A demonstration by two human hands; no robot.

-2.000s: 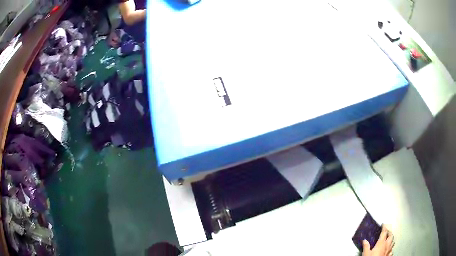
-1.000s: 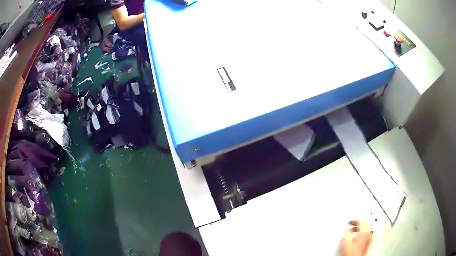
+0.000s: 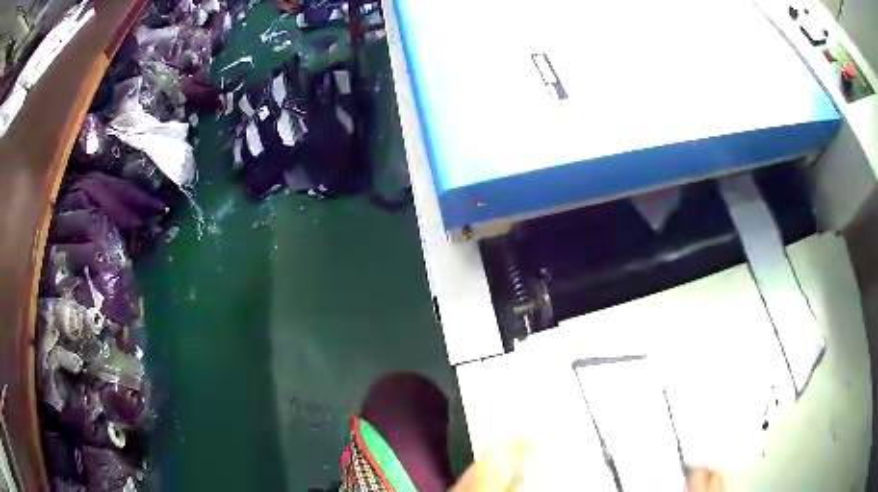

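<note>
A wide pale fabric piece with dark edges (image 3: 631,413) lies on the white feed table (image 3: 549,370), its lower end cut off by the frame. My left hand (image 3: 496,468) is blurred at the bottom edge, left of this piece. My right hand (image 3: 706,479) shows only as fingertips at the bottom edge, by the piece's right side. Whether either hand grips anything cannot be told. A long pale strip (image 3: 772,279) runs from the table onto the black belt (image 3: 616,259) and under the cover. The tip of another pale piece (image 3: 658,208) shows under the cover.
The white fusing machine cover with blue edge (image 3: 635,159) stands ahead. A coiled metal fitting (image 3: 529,298) sits at the opening's left. A red button (image 3: 848,72) is at upper right. Green floor, dark bundles (image 3: 308,135) and wrapped rolls (image 3: 91,317) are left. Dark cloth with green trim (image 3: 409,418) shows below.
The view has shifted. Both pale pieces on the belt have moved further under the cover. The dark piece under my right hand is gone from view. Another pale piece and my left hand have appeared.
</note>
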